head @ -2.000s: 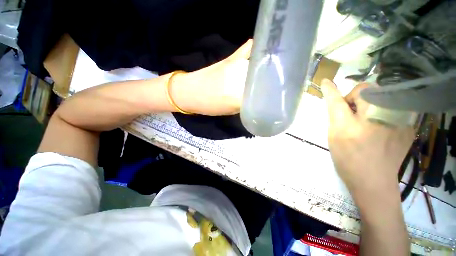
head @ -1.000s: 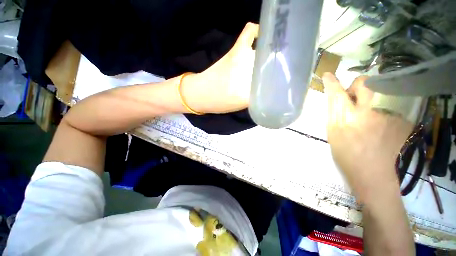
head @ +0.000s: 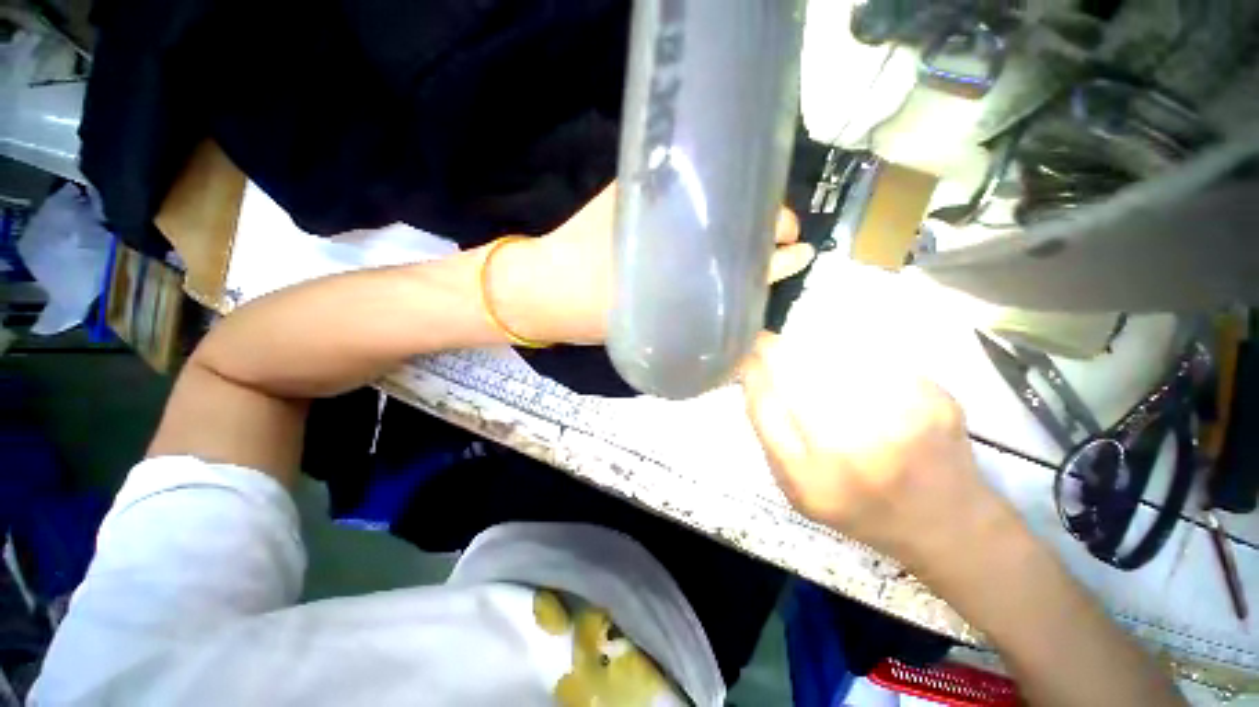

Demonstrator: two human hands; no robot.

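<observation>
The large black garment piece [head: 373,111] covers the upper left of the table and reaches toward the presser-foot area [head: 833,180]. My left hand [head: 580,269] lies on the cloth; the translucent grey tube [head: 701,207] hides most of it, and some fingertips show right of the tube by the cloth. My right hand [head: 863,435] is on the table just right of the tube's rounded end, fingers bent; its fingertips are partly behind the tube and overexposed, so whether it grips cloth cannot be told. The tan-yellow block [head: 895,217] sits beside the presser foot.
Black-handled shears [head: 1146,477] lie right of my right hand, with a thin reddish shaft [head: 1223,564] and dark tools beside them. A cream tape roll [head: 1070,332] is behind. The chipped front table edge [head: 621,477] runs diagonally. A red basket [head: 953,684] is below at the right.
My right hand has moved left from beside the machine to the tube's end, uncovering the shears more. Black cloth now shows at the presser foot, and my left fingertips show right of the tube.
</observation>
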